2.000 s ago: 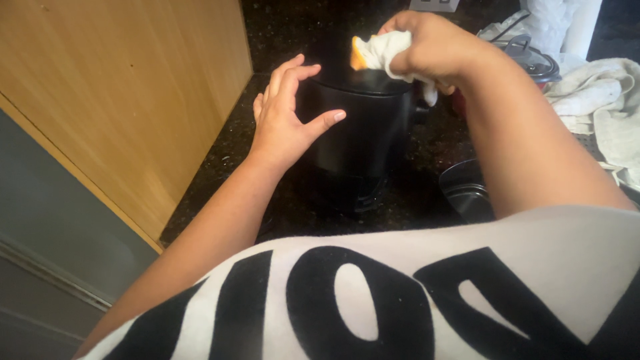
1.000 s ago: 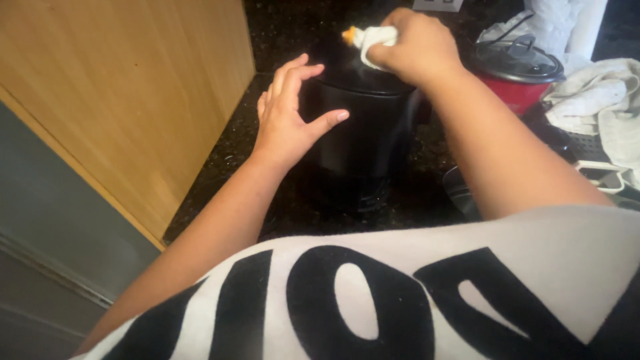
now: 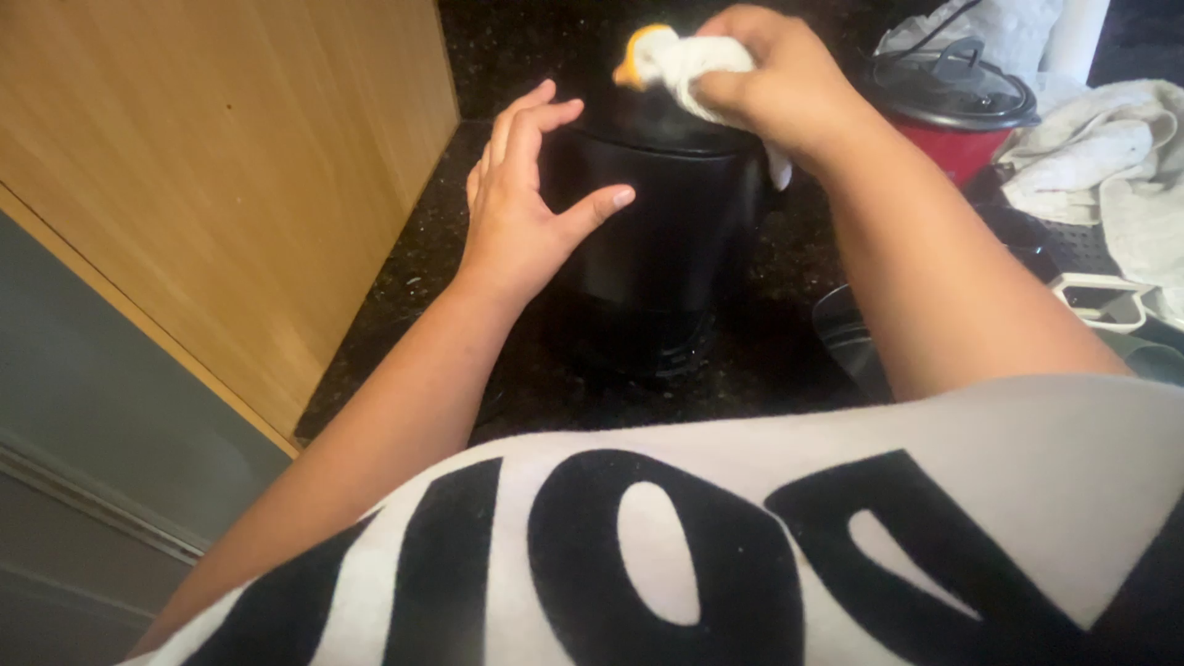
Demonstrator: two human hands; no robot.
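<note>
A tall black cylindrical appliance or container [image 3: 661, 222] stands upright on the dark speckled stone counter. My left hand [image 3: 532, 194] rests against its upper left side with fingers spread, the fingertips near the rim and the thumb across the front. In my right hand [image 3: 772, 83] is a bunched white cloth with an orange edge [image 3: 698, 69], held over the black top. A pale end of the cloth hangs below my right palm. Whether the cloth touches the top is hard to tell.
At the right stands a red pot [image 3: 957, 148] with a dark-rimmed glass lid [image 3: 957, 88]. Beyond it lie a crumpled pale cloth [image 3: 1082, 153] and a clear plastic bag [image 3: 999, 32]. A white plastic piece [image 3: 1101, 301] is beside my right forearm. A wooden cabinet panel [image 3: 231, 166] borders the left.
My right hand with the cloth has moved about over the black top, and its forearm leaves the red pot more visible than two seconds ago. My left hand has stayed in place.
</note>
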